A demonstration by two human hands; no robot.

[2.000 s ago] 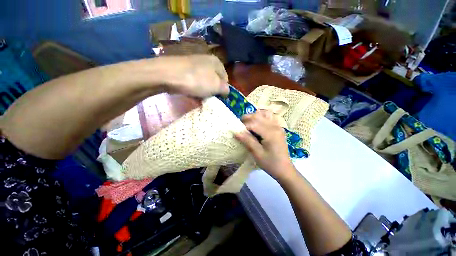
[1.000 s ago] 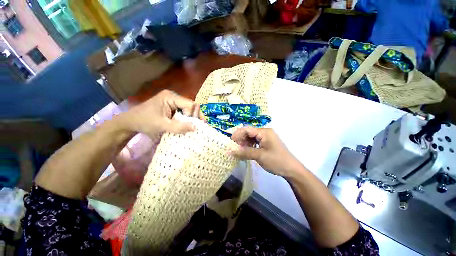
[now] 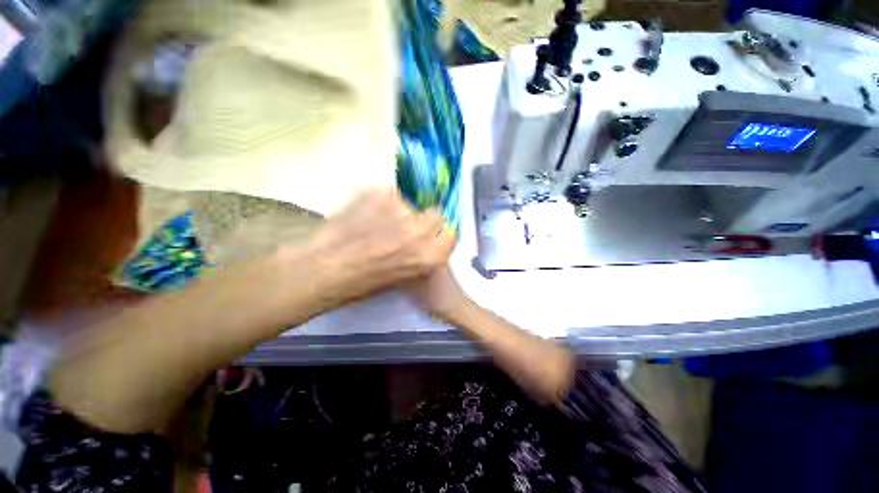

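Note:
A cream woven tote bag [image 3: 279, 106] is held up at the left of the machine, blurred by motion. Its blue-green flowered lining [image 3: 429, 125] hangs along its right edge. My left hand [image 3: 386, 236] is closed on the lower corner of the bag and lining, over the white table. My right hand [image 3: 434, 274] is at the same corner, mostly hidden by my left hand; its grip cannot be made out.
The white sewing machine [image 3: 598, 106] with a lit blue screen stands at the right. Red-handled snips [image 3: 742, 244] lie on its bed. The white table's grey front edge [image 3: 675, 342] runs below. Another woven piece with blue lining [image 3: 169, 255] lies at the left.
The view has swung right, bringing the whole machine into sight. The bag has turned and is raised with the lining at its right edge. My hands have come together at its lower corner.

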